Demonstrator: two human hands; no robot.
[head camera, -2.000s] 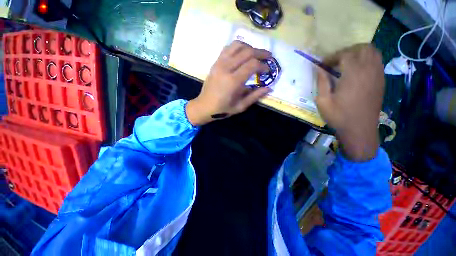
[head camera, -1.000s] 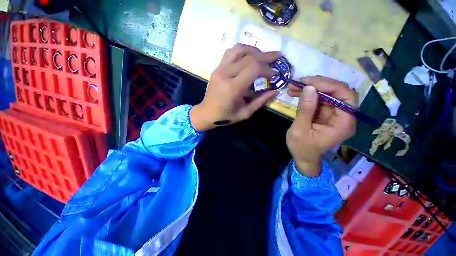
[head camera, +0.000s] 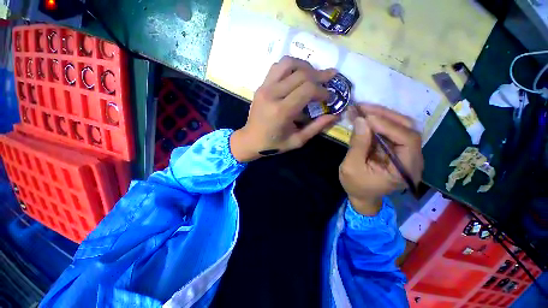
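Note:
My left hand (head camera: 282, 111) holds a small round watch case (head camera: 338, 95) by its rim, above the near edge of the board. The case is open, with silvery parts and a yellow bit showing inside. My right hand (head camera: 381, 153) holds slim dark tweezers (head camera: 393, 159) between thumb and fingers, slightly blurred. Their tips point at the right side of the case; whether they touch it I cannot tell. A second open watch unit (head camera: 336, 16) with a yellow part lies at the top of the board.
White paper (head camera: 384, 84) lies on the cream board (head camera: 444, 36). A flat grey blade (head camera: 446, 86) and crumpled cream scrap (head camera: 471, 168) lie on the right. Red trays (head camera: 72, 90) stand left, another red tray (head camera: 438, 264) lower right. A white cord (head camera: 521, 55) loops at right.
My right hand has come in from the right to the case, and has since tilted the tweezers more steeply. My left hand still holds the case, now slightly turned.

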